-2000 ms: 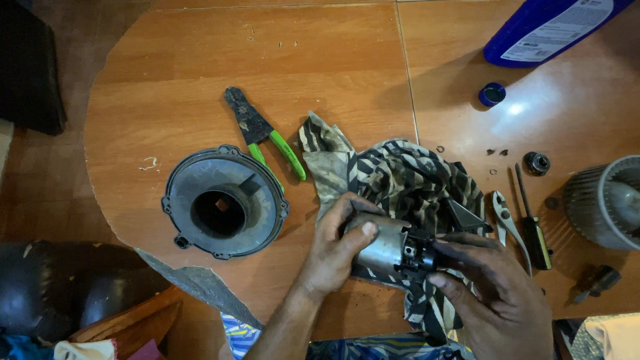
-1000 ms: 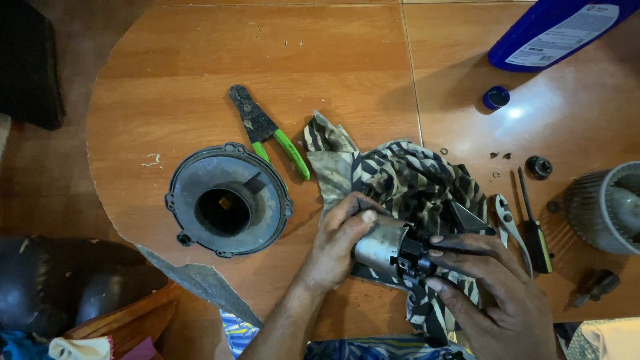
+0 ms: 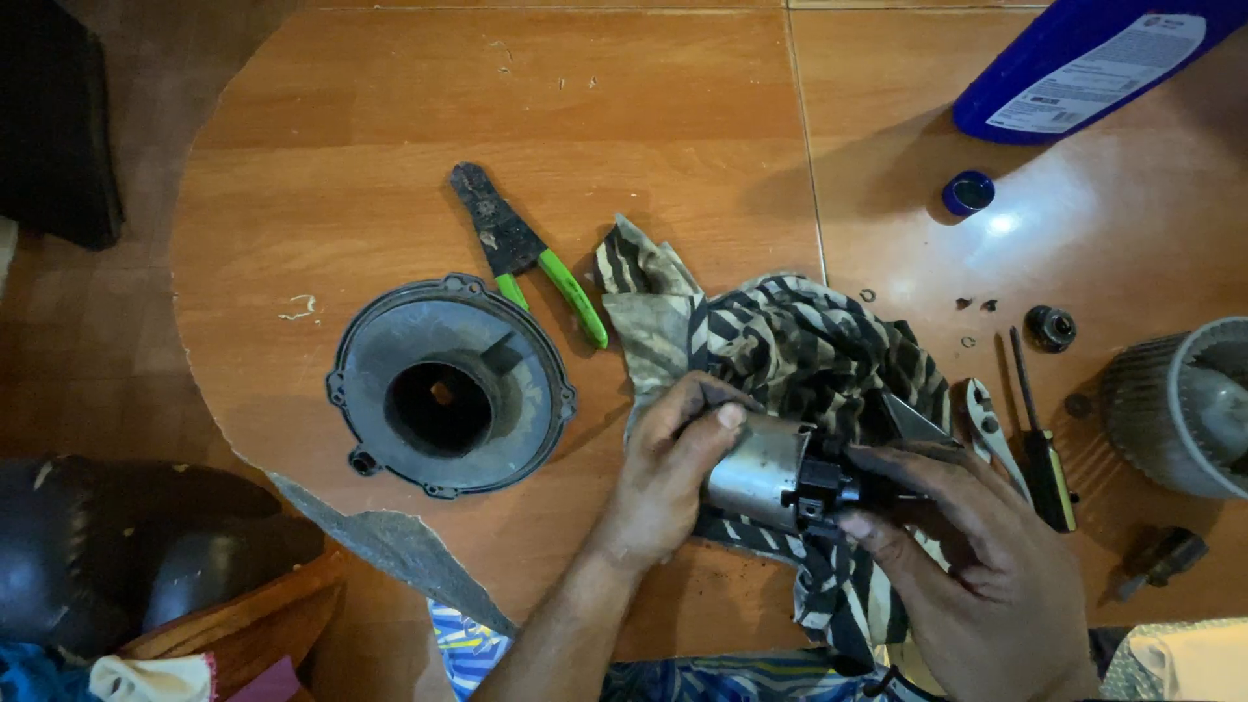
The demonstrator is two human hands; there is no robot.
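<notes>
My left hand [image 3: 673,468] grips the silver metal housing of a small electric motor [image 3: 756,478] from its left side. At the motor's black end, my right hand [image 3: 975,556] has its thumb and fingers around the dark shaft end; what lies under the fingers is hidden. Beneath the motor is a crumpled black-and-white patterned cloth [image 3: 809,341]. A grey flat blade [image 3: 912,419] shows just behind the right fingers; the rest of it is hidden. Left of the hands lies a round black plastic blower flange [image 3: 448,390] with a central opening.
Green-handled wire strippers [image 3: 517,253] lie behind the flange. To the right are slip-joint pliers [image 3: 994,439], a screwdriver [image 3: 1043,458], a black round part [image 3: 1050,329], a blower wheel [image 3: 1170,409] and a dark connector [image 3: 1165,561]. A blue bottle [image 3: 1082,73] and blue cap [image 3: 968,194] are farther back.
</notes>
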